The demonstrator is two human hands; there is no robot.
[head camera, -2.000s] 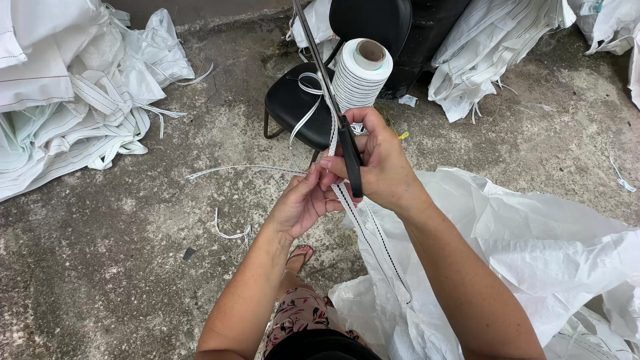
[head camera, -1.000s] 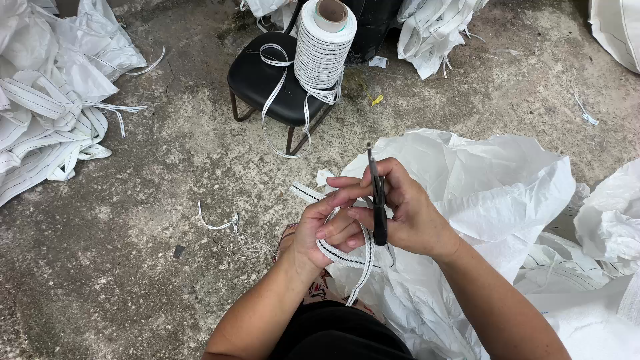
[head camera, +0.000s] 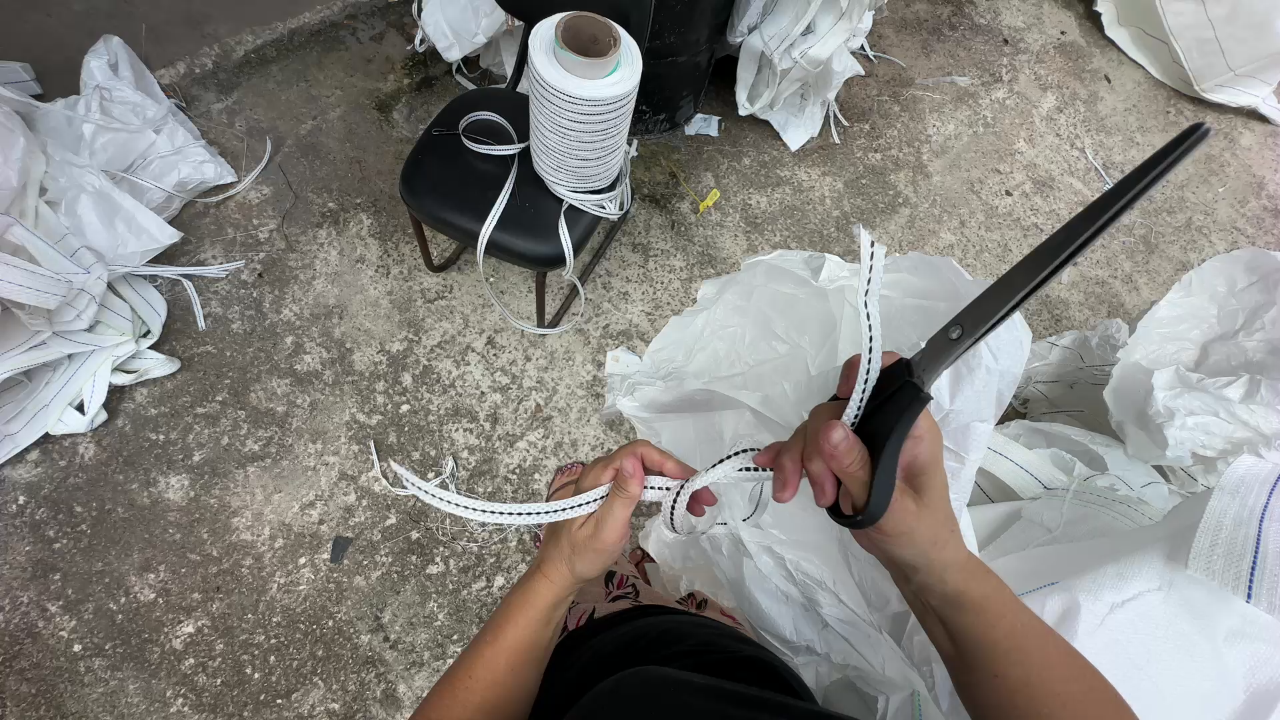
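A white woven strap (head camera: 530, 512) with a black dashed line runs between my hands, with a loose loop or knot in its middle. My left hand (head camera: 610, 510) pinches it left of the loop, its free end pointing left. My right hand (head camera: 870, 460) grips the strap right of the loop, the other end standing up past the fingers. The same hand holds black-handled scissors (head camera: 955, 335), blades closed and pointing up and right. Below the hands spreads a white plastic sheet or liner (head camera: 720, 370).
A spool of similar strap (head camera: 585, 120) stands on a black chair (head camera: 450, 190), some strap hanging off the front. Piles of white woven bag material lie at left (head camera: 60, 300) and right (head camera: 1150, 570). Thread scraps (head camera: 440, 500) lie on the concrete near my foot.
The hands have moved apart, with the strap stretched between them and a loop in it. The scissors, upright earlier, now point up and right. The strap's link to the spool, seen earliest, is gone.
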